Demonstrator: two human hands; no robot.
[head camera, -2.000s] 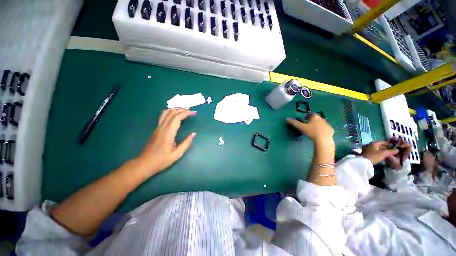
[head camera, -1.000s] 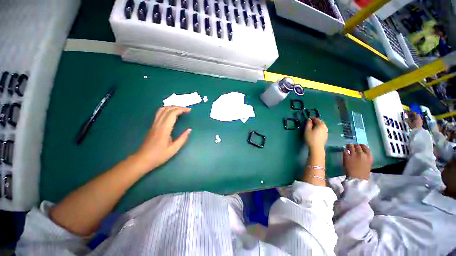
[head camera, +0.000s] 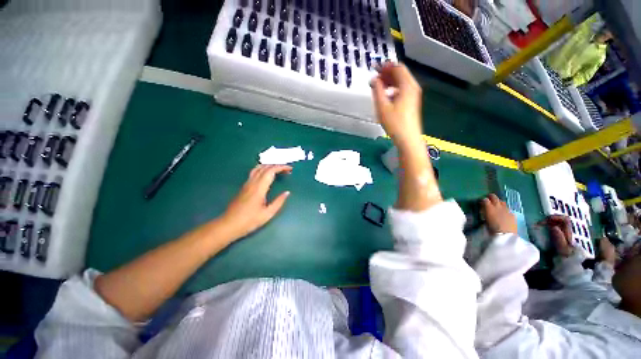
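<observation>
My left hand (head camera: 256, 203) rests on the green mat with fingers apart and empty. My right hand (head camera: 399, 102) is raised at the right end of the centre foam tray (head camera: 295, 109), fingers bent; whether they hold a part is too small to tell. The tray holds close rows of upright black parts. One loose black frame (head camera: 374, 214) lies flat on the mat. My right forearm hides most of the area of the other loose frames. A white cloth (head camera: 342, 170) lies spread on the mat, beside a smaller white scrap (head camera: 282, 155). The solvent bottle (head camera: 391, 160) is partly hidden behind my right forearm.
A black pen (head camera: 173, 167) lies at left, near a large foam tray (head camera: 77, 151) with C-shaped parts. A deep white parts box (head camera: 450, 59) stands beyond. Yellow tape (head camera: 467, 151) edges the mat. Neighbours' hands (head camera: 499, 214) and a ruler-like strip are at right.
My right hand has left the loose frames at right and moved up to the centre tray's right end. The view has shifted, showing more of the left tray. My left hand stays resting.
</observation>
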